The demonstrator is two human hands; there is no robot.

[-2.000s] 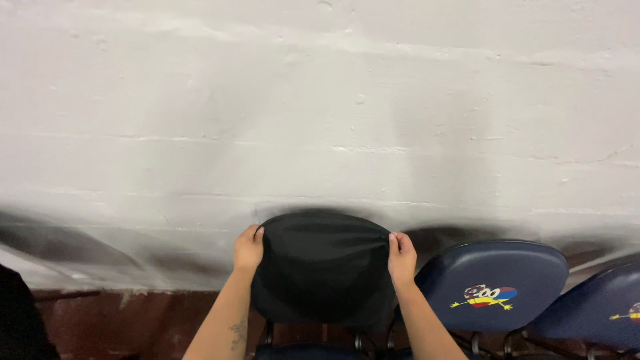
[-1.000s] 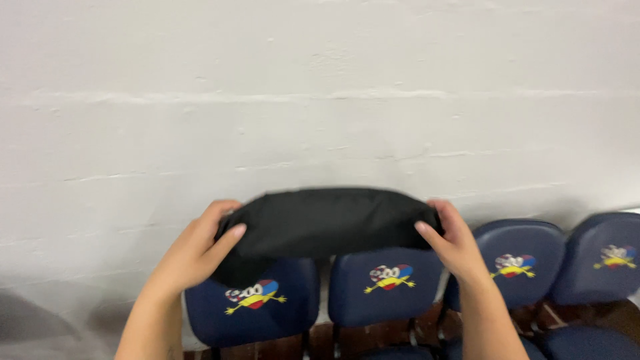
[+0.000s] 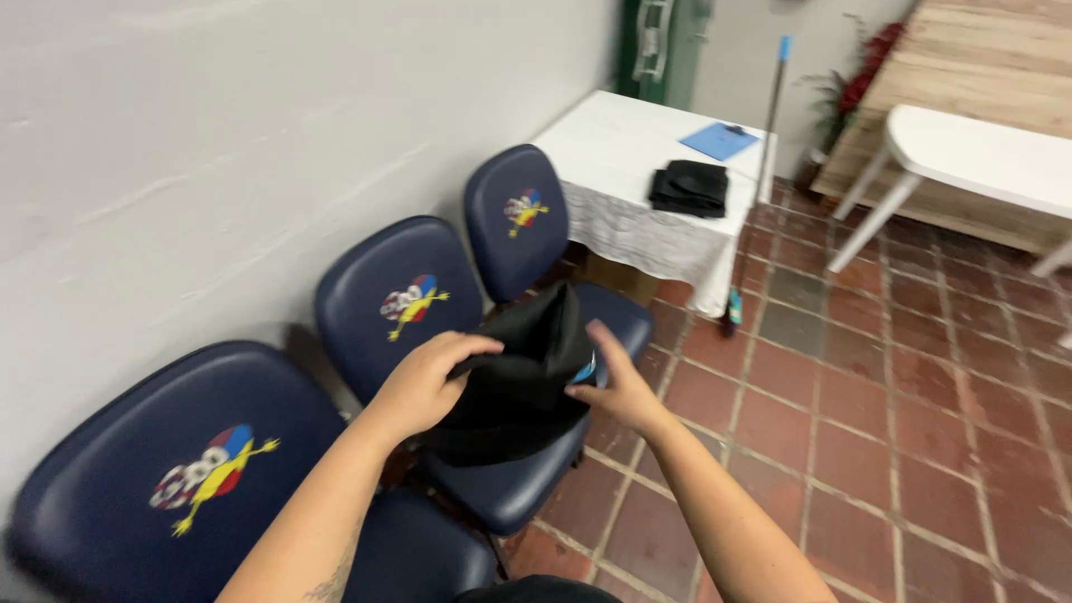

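A black fabric cover (image 3: 511,402), partly folded with a loose open edge, hangs between my hands above the seats of the blue chairs. My left hand (image 3: 431,381) pinches its left edge between thumb and fingers. At its right side is my right hand (image 3: 615,381), thumb and fingers spread around the edge near a small blue-and-white mark; the thumb touches the cloth. Behind the cover stand navy padded chairs, among them a near one (image 3: 193,477), a middle one (image 3: 398,301) and a far one (image 3: 519,222), each with a colorful printed figure on its backrest.
A white-clothed table (image 3: 611,142) beyond the chairs holds folded black fabric (image 3: 691,188) and a blue clipboard (image 3: 720,141). A long-handled broom or mop (image 3: 770,126) stands against it. A white plastic table (image 3: 988,159) is at the right. A white wall runs along the left.
The black cover was over a chair backrest at first, then held up off it. Now it is gathered between my hands, lower down. The view has swung right toward the table.
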